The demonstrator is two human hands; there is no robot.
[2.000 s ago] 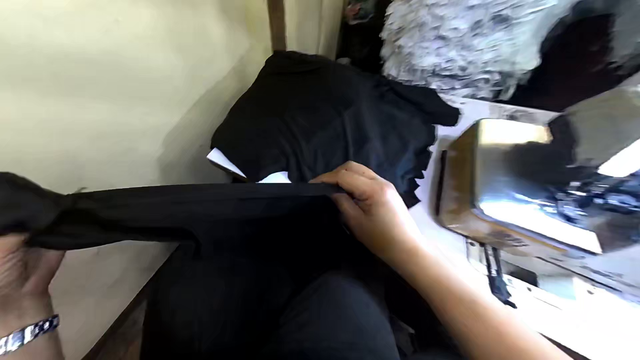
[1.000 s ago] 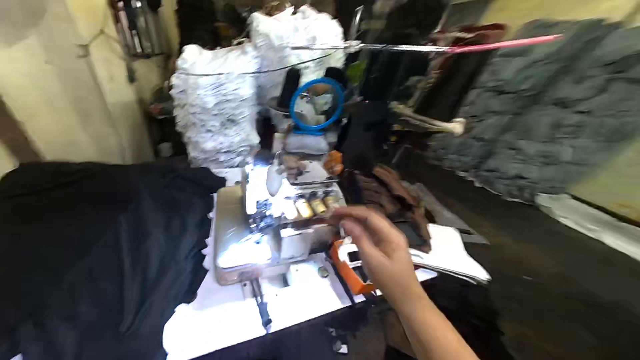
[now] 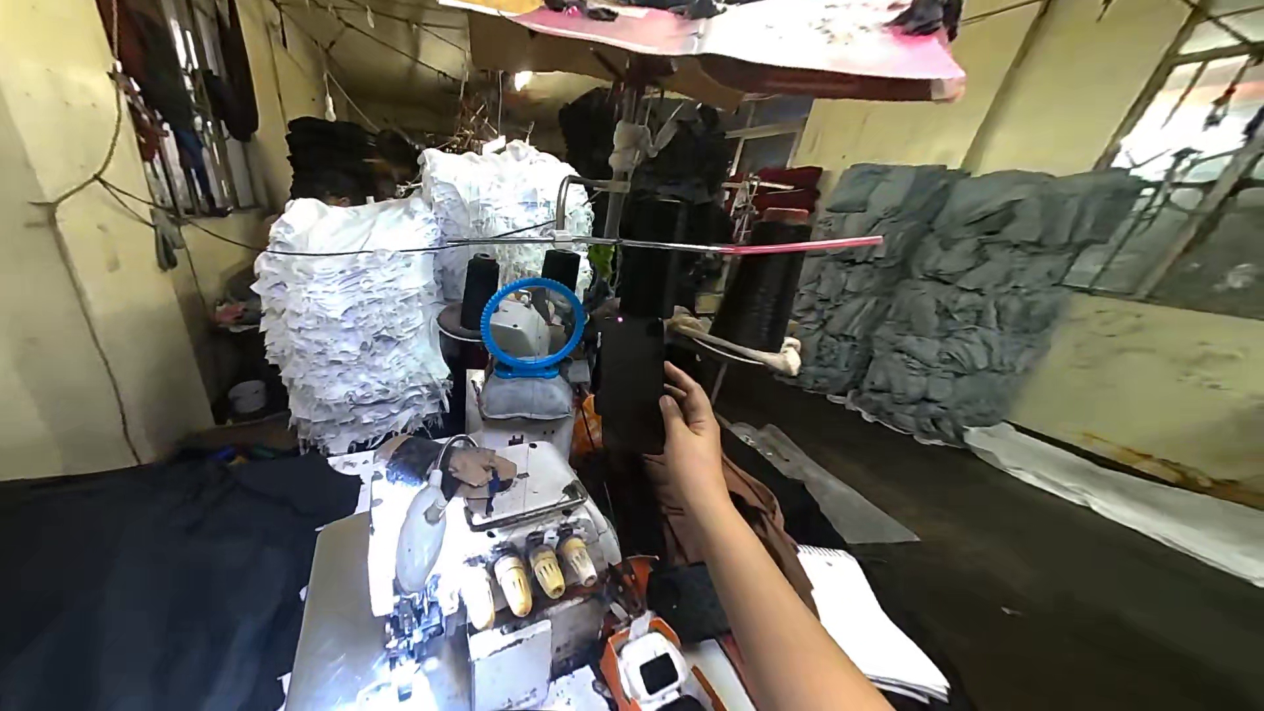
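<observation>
My right hand (image 3: pixel 691 434) reaches up past the overlock sewing machine (image 3: pixel 523 484), its fingertips at the right edge of a dark, flat rectangular object (image 3: pixel 632 385), perhaps a phone. Whether the fingers grip it cannot be told. Below and left of the hand, the machine shows a row of yellowish tension dials (image 3: pixel 513 583), a lit needle area and a grey lamp (image 3: pixel 423 533). A blue-rimmed round mirror (image 3: pixel 533 282) stands behind the machine. Black fabric (image 3: pixel 148 583) lies at the left. My left hand is out of view.
Black thread cones (image 3: pixel 760 286) and a horizontal rod (image 3: pixel 671 245) stand behind the hand. White fabric stacks (image 3: pixel 351 326) rise at the back left, grey stacks (image 3: pixel 948 296) at the right. An orange box (image 3: pixel 617 657) holding a white-cased device and a paper pad (image 3: pixel 869 622) lie near the forearm.
The view has swung right and up from the black fabric. My right hand has let go of the fabric and moved up to the dark object; my left hand has left view.
</observation>
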